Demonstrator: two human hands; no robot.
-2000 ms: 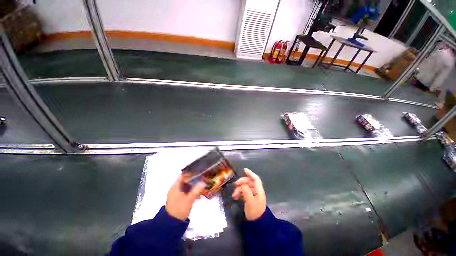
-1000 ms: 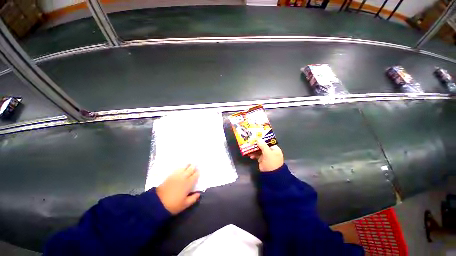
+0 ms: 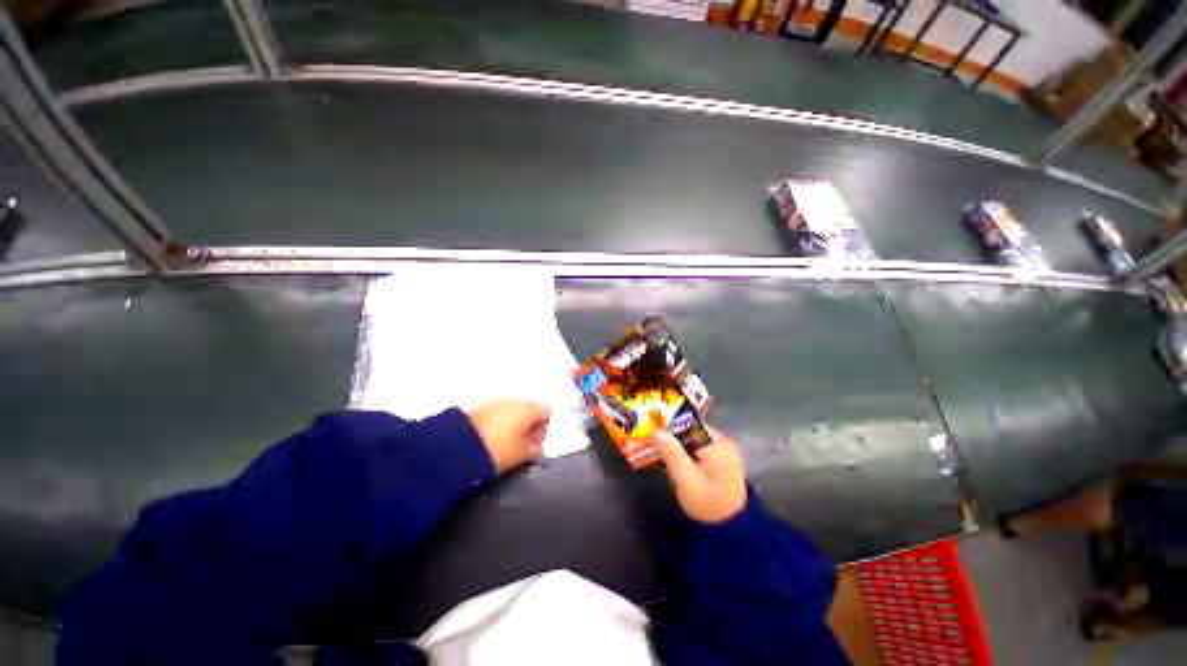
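Observation:
My right hand [image 3: 709,479] grips a product box [image 3: 641,393], black with orange, yellow and red print, its thumb on the printed face. The box is tilted above the bench, just right of the stack of poly bags [image 3: 456,341]. The white stack lies flat on the bench against the guide rail. My left hand [image 3: 512,433] is at the stack's near edge, by its lower right corner, with its fingers curled in. Whether a bag is pinched in them cannot be told.
Bagged boxes [image 3: 815,219] lie on the conveyor belt [image 3: 521,169] beyond the guide rail [image 3: 651,268], at the right. An upright post [image 3: 94,156] stands at the left. A red plastic crate [image 3: 922,605] is at the lower right, beside the bench. Part of a seated person shows at the right edge.
My left hand has gone from lying spread on the stack to curled fingers at its near corner. The box in my right hand has turned and come slightly nearer. The camera view has shifted.

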